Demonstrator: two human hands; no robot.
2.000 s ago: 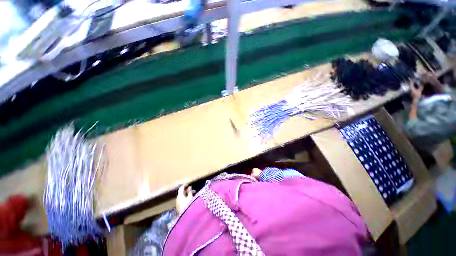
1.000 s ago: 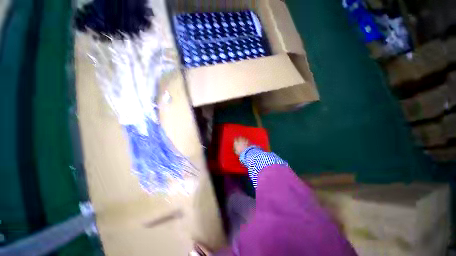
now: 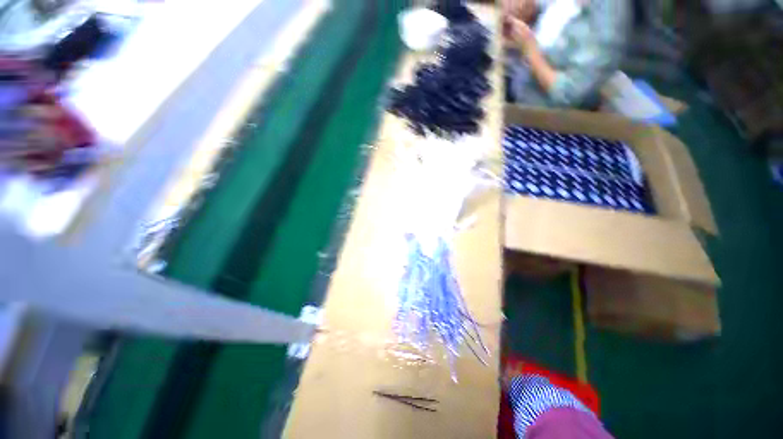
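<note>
A bundle of thin lead wires lies on the cardboard-covered bench (image 3: 343, 386), its blue ends (image 3: 429, 296) towards me and its pale ends washed out by glare. Thin dark tweezers (image 3: 405, 399) lie on the bench nearer to me. My right arm shows only as a checked cuff and pink sleeve at the bottom right, over a red object (image 3: 562, 386); the hand itself cannot be made out. My left hand is out of the picture. The view is blurred.
Loose black parts (image 3: 446, 86) and a white bowl (image 3: 422, 29) are at the bench's far end. An open carton (image 3: 601, 236) of small dark parts stands right of the bench. A person's arm (image 3: 539, 64) is beyond it. A metal post (image 3: 215, 317) crosses left.
The view has swung so the bench runs away from me. My right hand, seen on the red object one second ago, no longer shows; its cuff is now at the bottom right edge.
</note>
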